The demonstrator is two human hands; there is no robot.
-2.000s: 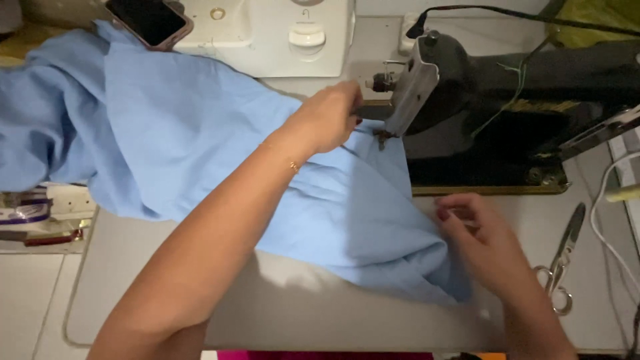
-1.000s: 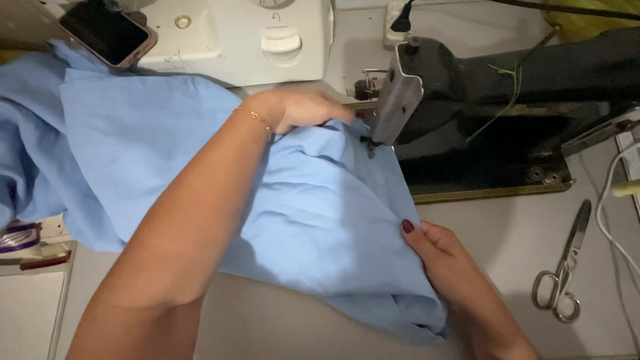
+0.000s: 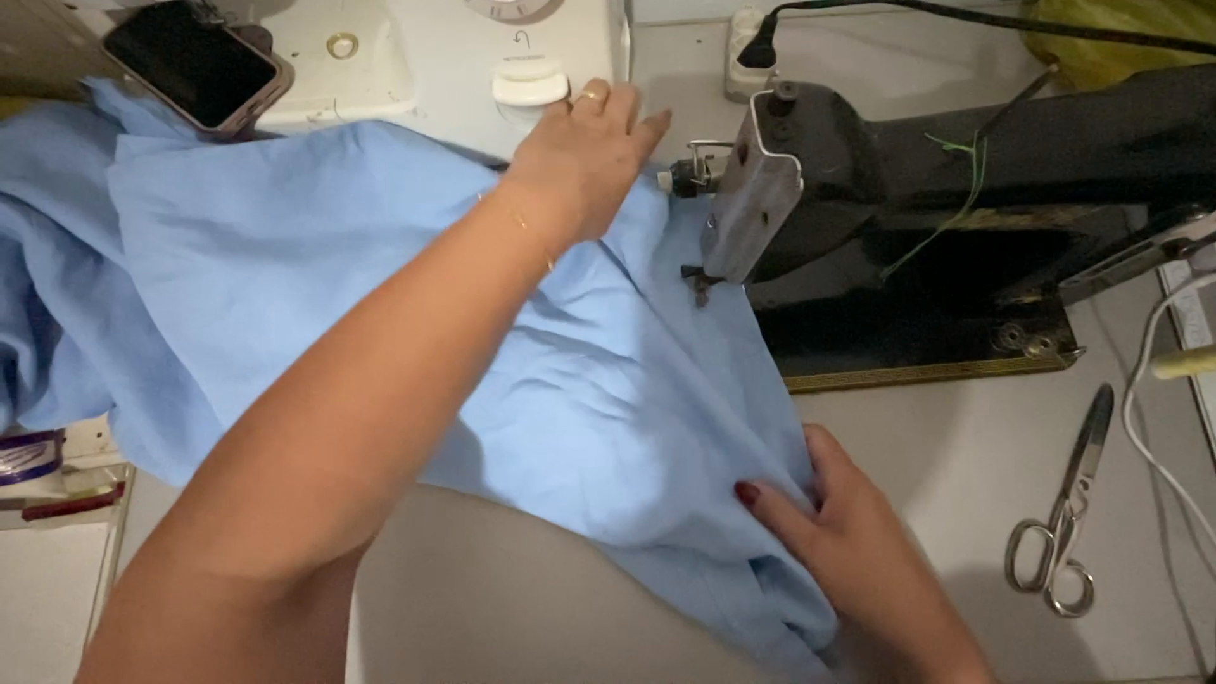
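Light blue fabric (image 3: 589,408) lies across the table and runs under the presser foot (image 3: 701,283) of a black sewing machine (image 3: 912,228). My left hand (image 3: 594,157) is over the fabric's far edge, left of the needle area, with its fingers spread toward the back; its underside is hidden, so a hold on the cloth cannot be told. At the fabric's right edge, nearer to me than the foot, my right hand (image 3: 836,522) pinches the cloth between the thumb, on top, and the fingers at the edge.
Metal scissors (image 3: 1062,522) lie on the table at the right, beside a white cable (image 3: 1130,408). Behind the fabric stands a white machine (image 3: 446,85) with a phone (image 3: 195,71) on it at the left. A power strip (image 3: 746,57) with a black plug sits at the back.
My left hand has moved from beside the needle area toward the back, near the white machine. My right hand, apart from the cloth two seconds ago, has taken hold of its right edge.
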